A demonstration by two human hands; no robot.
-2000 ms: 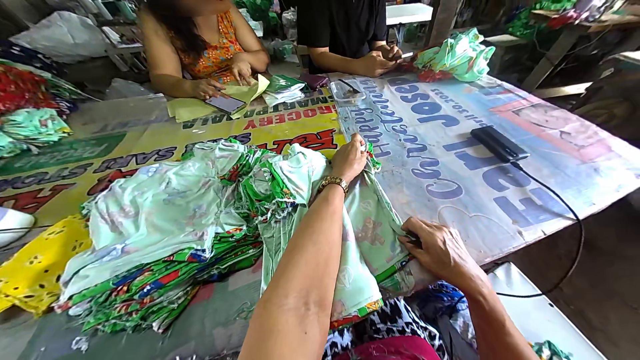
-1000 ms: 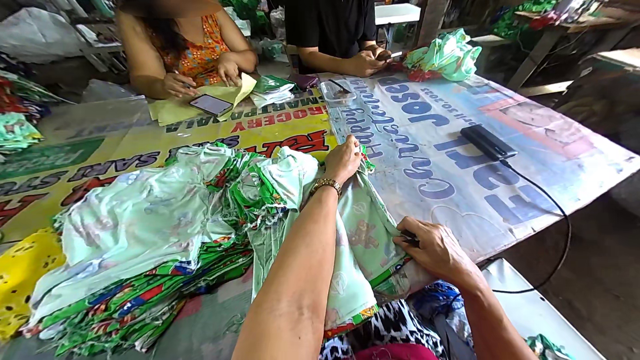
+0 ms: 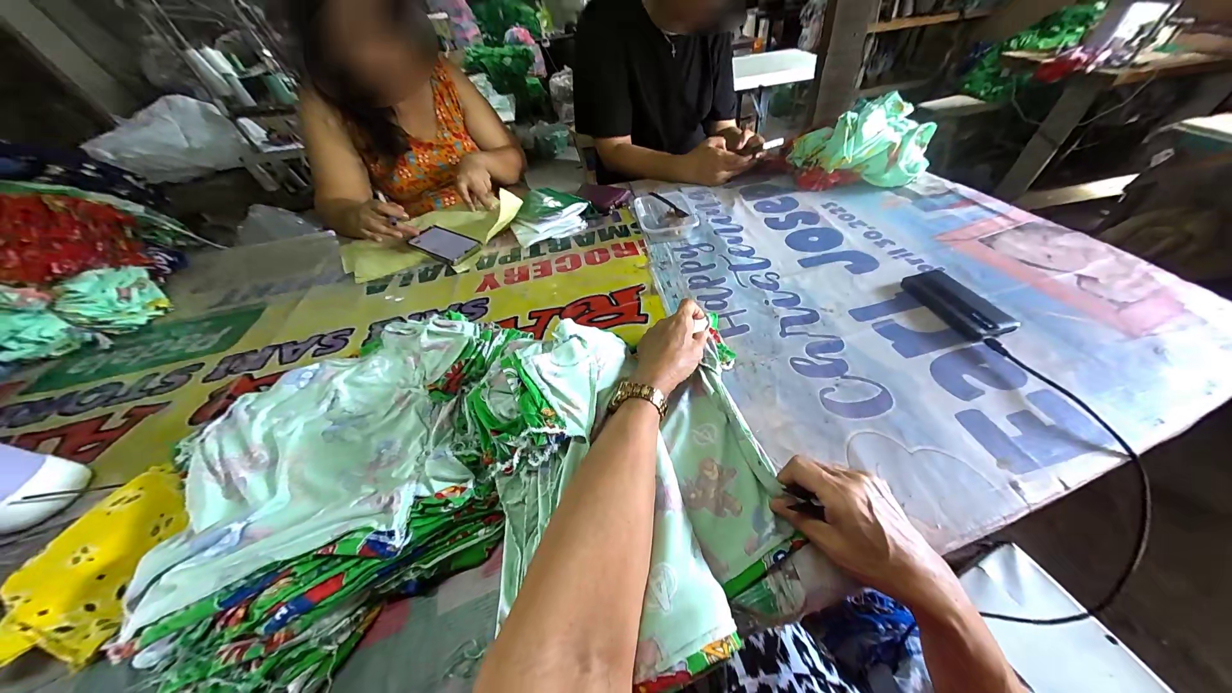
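A pale green printed fabric piece [image 3: 712, 481] lies at the table's near edge, its green patterned side showing along the hems. My left hand [image 3: 674, 346], with a gold watch on the wrist, pinches its far end. At its right edge, my right hand [image 3: 847, 515] holds a small dark tool, mostly hidden by the fingers, against the cloth; what tool it is I cannot tell. Left of my forearm lies a thick pile of similar green fabric pieces [image 3: 318, 443] with frayed edges, and a gathered bunch [image 3: 520, 395] beside it.
A black power bank [image 3: 958, 303] with a cable lies right on the tarpaulin-covered table [image 3: 914, 452]. Yellow cloth [image 3: 96, 568] is at the left edge. Across the table, one person writes near a phone [image 3: 445, 244]; another holds a phone. A plastic tub [image 3: 664, 214] and a bundle [image 3: 871, 140] lie far back.
Both my hands stay at nearly the same places on the cloth. Across the table, the paper and phone before the writing person have shifted slightly.
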